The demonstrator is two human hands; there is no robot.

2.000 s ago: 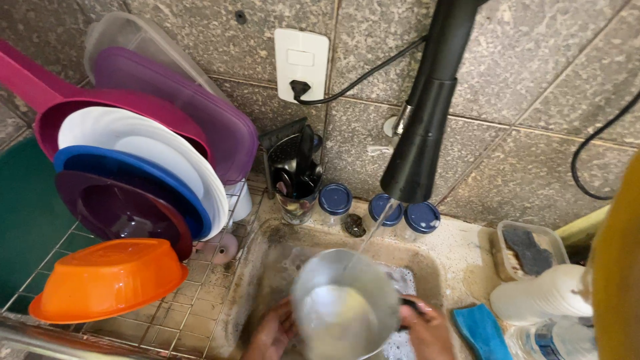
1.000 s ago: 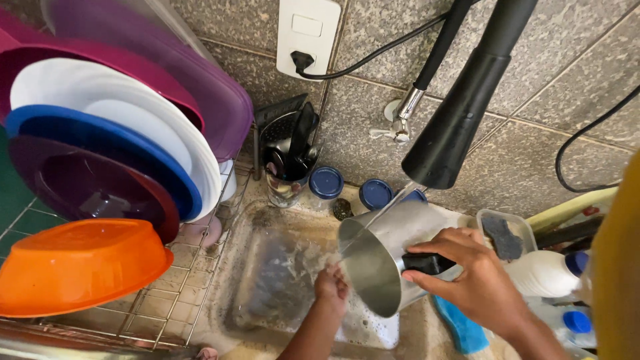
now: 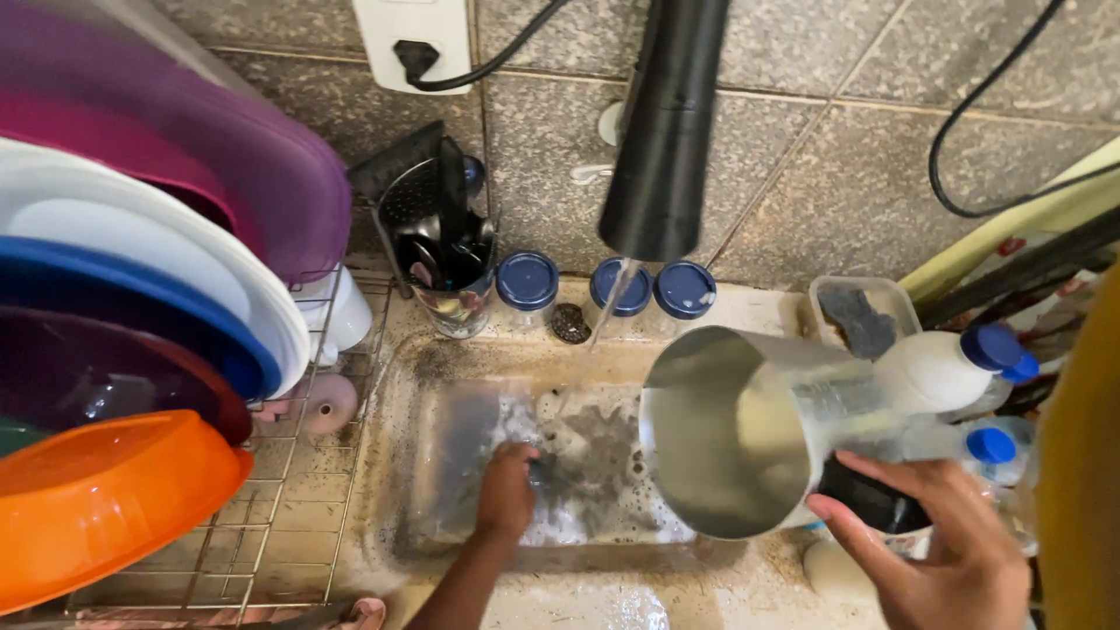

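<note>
My right hand (image 3: pixel 936 534) grips the black handle of a metal pot (image 3: pixel 731 433), tilted on its side with its mouth facing left, over the sink's right side. My left hand (image 3: pixel 509 490) reaches down into the sink basin (image 3: pixel 604 560), which holds cloudy, sudsy water. A small dark thing shows at its fingertips; whether the hand grips it, I cannot tell. Water runs from the black faucet head (image 3: pixel 652 210) into the basin, to the left of the pot.
At left a wire rack (image 3: pixel 280 490) holds an orange plastic bowl (image 3: pixel 105 499) and stacked basins. Along the wall stand a utensil holder (image 3: pixel 451 297) and blue-lidded jars (image 3: pixel 527 280). A plastic tub (image 3: pixel 862 315) and a white bottle (image 3: pixel 932 372) with a blue cap are at right.
The pot, between both hands two seconds ago, has moved right and tipped sideways in my right hand. My left hand has left the pot and gone down into the basin.
</note>
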